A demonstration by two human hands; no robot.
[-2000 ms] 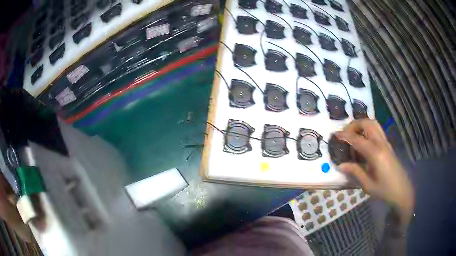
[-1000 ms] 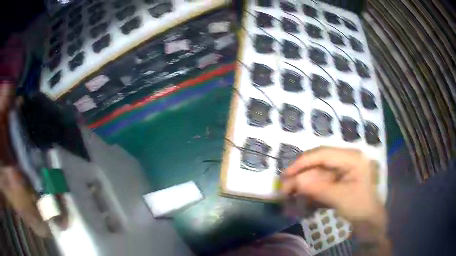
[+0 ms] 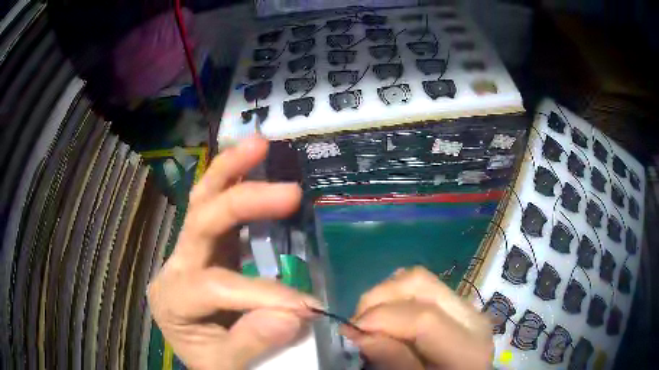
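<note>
My left hand [image 3: 224, 267] is at the test fixture, its thumb and forefinger pinching the end of a thin black speaker lead [image 3: 334, 315]. Its other fingers are raised by the fixture's dark upper part [image 3: 283, 162]. My right hand [image 3: 423, 321] holds the same lead just to the right; whether a speaker is inside the hand is hidden. Green tape [image 3: 293, 272] shows behind my left fingers. The foam tray [image 3: 490, 296] with rows of black speakers [image 3: 518, 264] lies at the right, with a yellow dot sticker [image 3: 506, 356] near its edge.
Stacked full trays [image 3: 412, 155] stand at the back, foam on top. Tall rows of cardboard-edged sheets [image 3: 79, 217] stand at the left. The green mat [image 3: 390, 249] has red and blue tape lines. A red cable [image 3: 185, 50] hangs at the upper left.
The view has swung left. My right hand has moved from the foam tray to the fixture. My left hand has come off the fixture's left side and now pinches the lead.
</note>
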